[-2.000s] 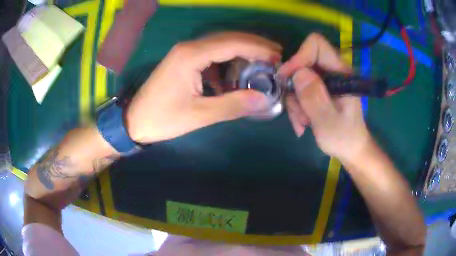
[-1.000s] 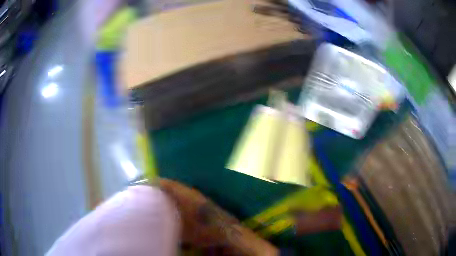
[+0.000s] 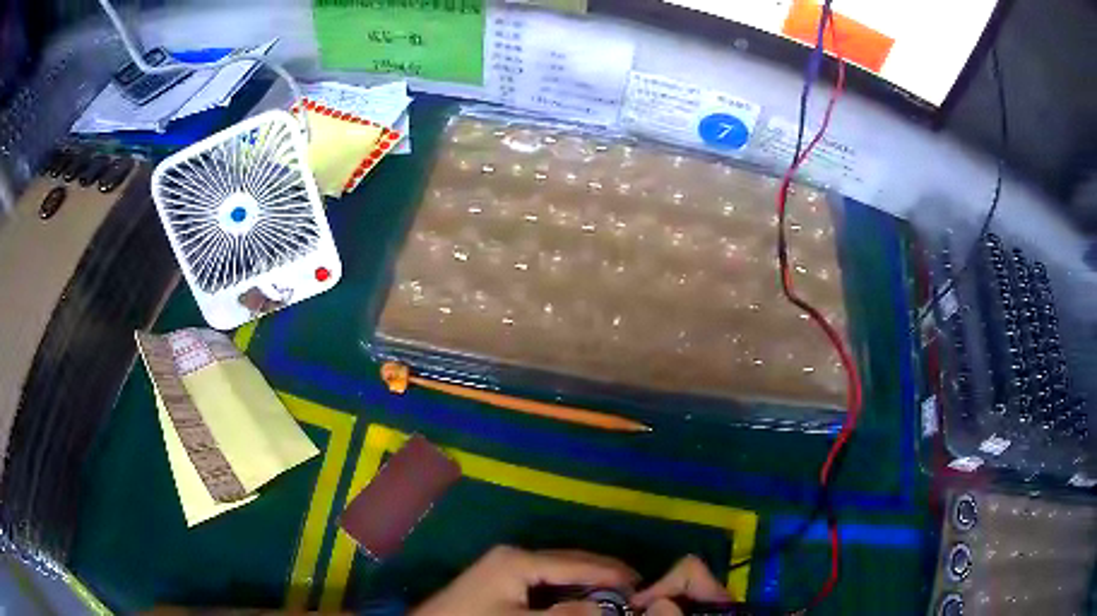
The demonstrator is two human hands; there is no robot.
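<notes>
My left hand [image 3: 511, 580] is at the bottom edge, partly cut off. Its fingers are around a small round metal unit [image 3: 610, 599], of which only the upper part shows. My right hand [image 3: 688, 582] is close beside it, also cut off by the bottom edge. It holds a black test probe [image 3: 722, 608], mostly out of the picture. Red and black test leads [image 3: 784, 247] hang from above and run down the right side to the bottom.
A clear blister tray [image 3: 614, 265] lies on brown board in the middle. An orange pen [image 3: 529, 409], reddish-brown rectangle [image 3: 401, 497], yellow backing sheets [image 3: 235, 421] and white fan [image 3: 241, 217] lie or stand left. Tray stack [image 3: 60, 271] is far left; dark parts tray [image 3: 1010, 349] is right.
The view has swung from the bench front, past the left side, to the back of the bench. The hands, centred two seconds ago, now show at the bottom edge.
</notes>
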